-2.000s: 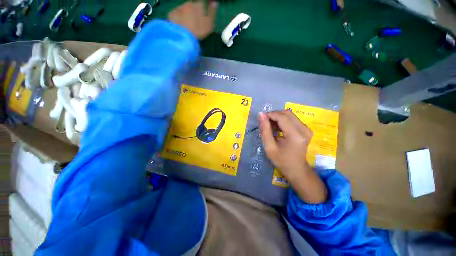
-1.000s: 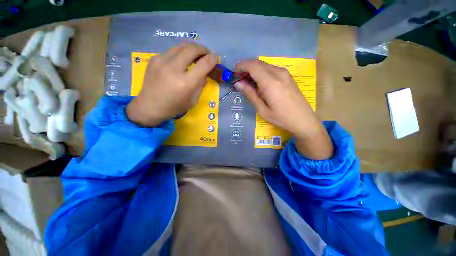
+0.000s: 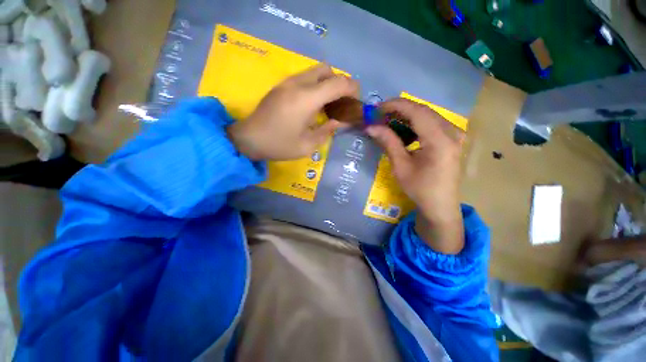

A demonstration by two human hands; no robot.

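Note:
A battery cell with a blue end and a brown-tan side [image 3: 346, 111] is held between my two hands over the grey and yellow carton sheet [image 3: 414, 53]. My left hand [image 3: 294, 117] grips its brown part from the left. My right hand [image 3: 425, 152] has thumb and fingertips at the blue end. A small dark piece [image 3: 402, 132] shows between the right fingers; whether it is the circuit board cannot be told. The fingers hide much of the cell.
White housings [image 3: 53, 67] are heaped at the upper left. Battery-and-board sets [image 3: 480, 54] lie on the green belt [image 3: 425, 15]. A grey metal bracket [image 3: 581, 102] and a white card [image 3: 546, 214] are at the right. Another person's sleeve [image 3: 616, 304] shows at the lower right.
From one second ago, the view has tilted and shifted. The cell now shows its brown side, and a dark piece shows at my right fingers. Another person's arm reaches further in at the right.

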